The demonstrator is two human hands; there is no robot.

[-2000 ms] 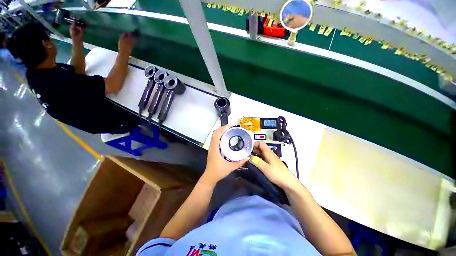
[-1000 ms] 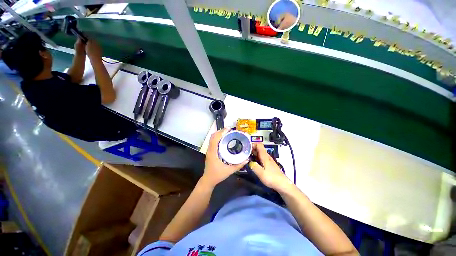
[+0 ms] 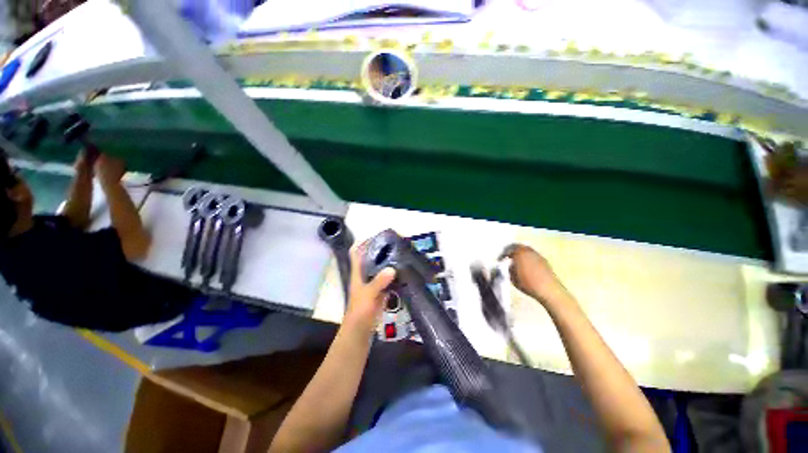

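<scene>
My left hand (image 3: 365,292) grips the round head of a dark grey hair dryer (image 3: 434,323) above the worktop. Its long handle points down towards my body and looks blurred. The test box (image 3: 390,331), with a red switch and small displays, is partly hidden behind the dryer. A bundled black power cord (image 3: 487,296) is to its right, blurred. My right hand (image 3: 530,272) is beside the cord, fingers bent, with a small dark piece at the fingertips; whether it is held is unclear. Another dryer (image 3: 331,232) lies left of the test box.
Several dryers (image 3: 213,208) lie on the white worktop at left. A person in black (image 3: 75,274) works there. Behind runs the green belt (image 3: 532,172), with a slanted post (image 3: 239,111) and round mirror (image 3: 390,74). A brown carton (image 3: 190,416) stands at lower left.
The dryer has turned from its pale ring end facing me to its dark side, handle down. My right hand has left it and moved right. The view has shifted right.
</scene>
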